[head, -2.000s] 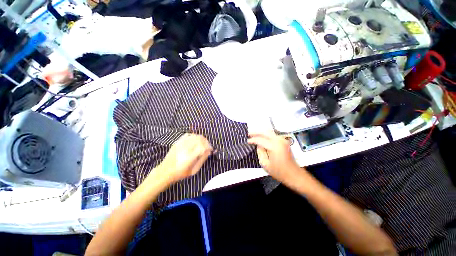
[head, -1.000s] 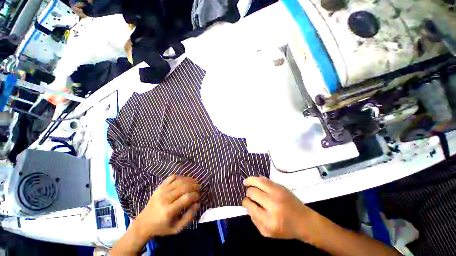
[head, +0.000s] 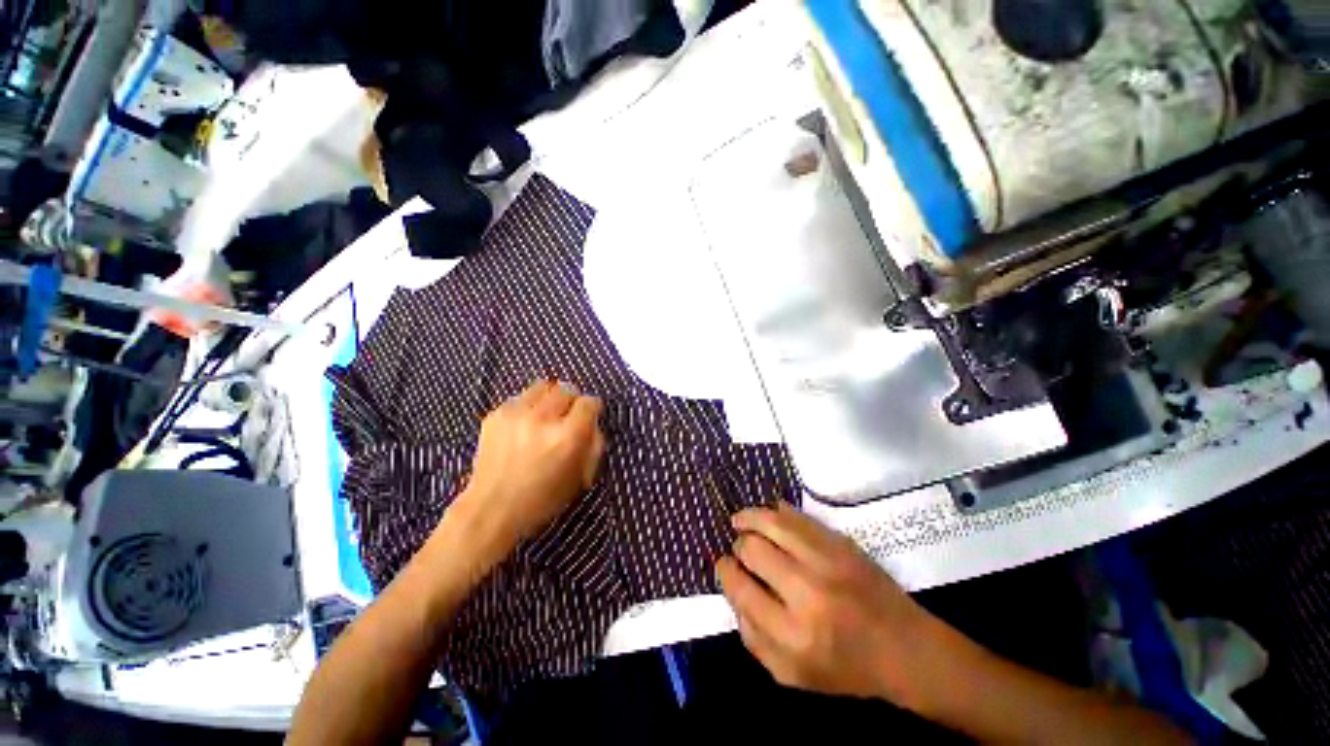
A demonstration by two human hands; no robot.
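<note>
A dark garment piece [head: 511, 321] with thin pale stripes lies spread on the white table, its lower left part bunched in folds. Its curved edge faces the overlock machine [head: 1079, 131]. My left hand [head: 543, 455] is closed on top of the cloth near its middle, with a fold of the striped cloth below it. My right hand [head: 799, 590] pinches the cloth at its lower right corner, near the table's front edge. The fingertips of my left hand are hidden.
The shiny cloth plate [head: 861, 350] is right of the cloth. Black cloth pieces [head: 452, 131] lie beyond it, touching its top. A grey machine box with a round vent [head: 183, 561] stands at left. Striped cloth [head: 1269, 583] is at the lower right.
My left hand has moved up over the cloth from its lower edge. My right hand has stayed at the right corner. The view has come closer to the machine since the first frame.
</note>
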